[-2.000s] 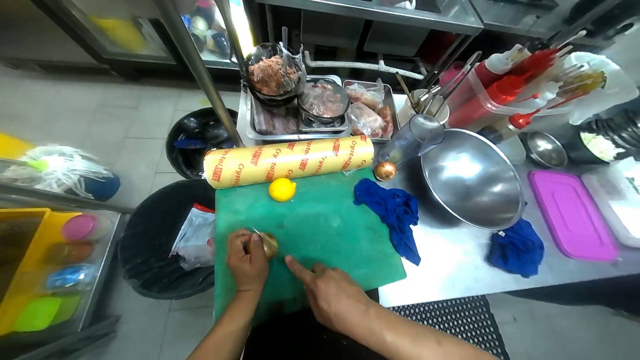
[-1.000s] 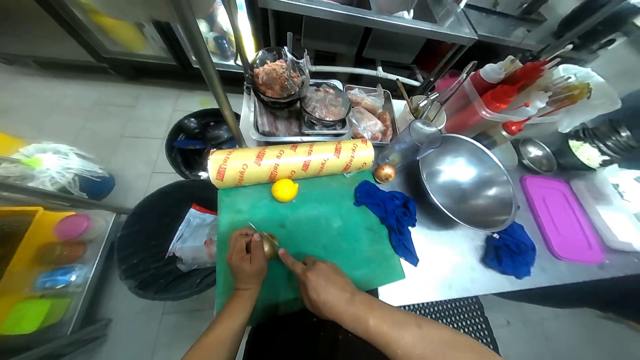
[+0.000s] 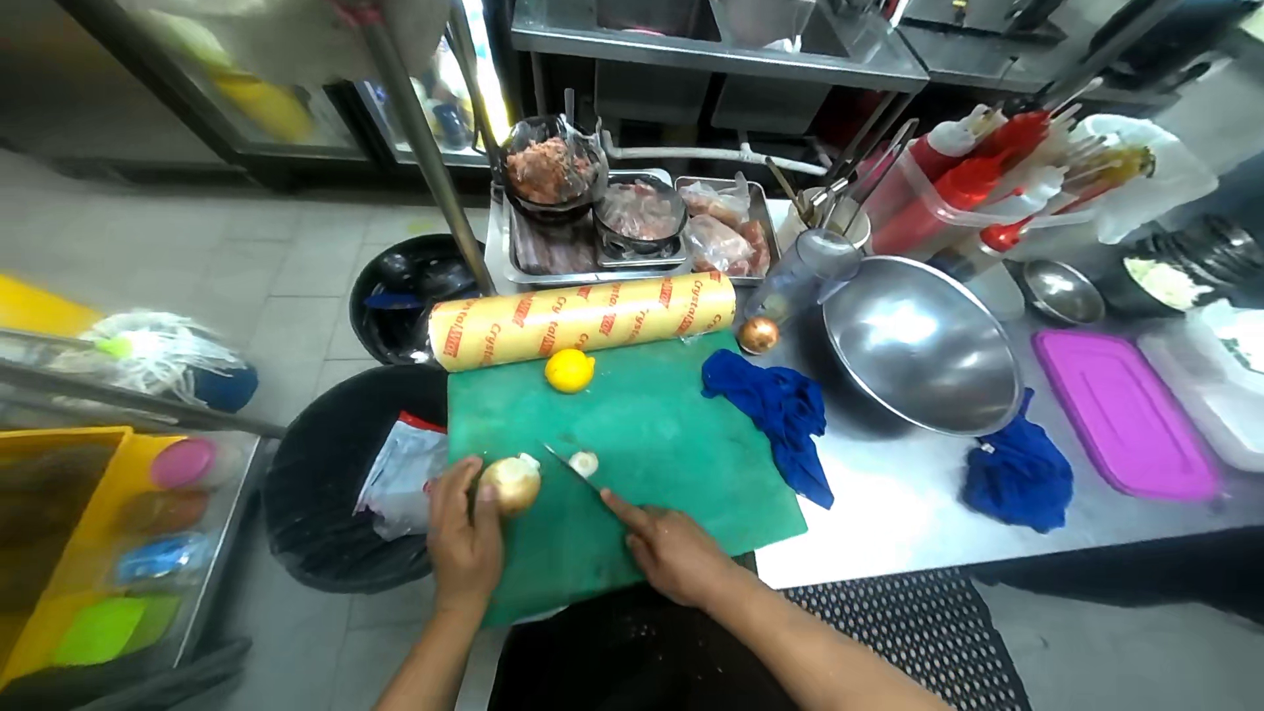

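On a green cutting board, my left hand grips an onion whose upper end is cut. My right hand is closed on a small knife; the knife's blade points up and left, and its handle is hidden in the fist. A small round cut-off onion piece lies just right of the blade. A yellow lemon rests near the board's far edge, beside a large roll of cling film. Another onion stands past the board's far right corner.
Blue cloths lie at the board's right, by a steel bowl. Behind the roll are steel trays with bagged meat. A black-lined bin stands left of the board. A purple lid is at the right.
A small onion piece now lies apart on the board. The knife has come away from the onion, to its right, and the onion's cut end shows.
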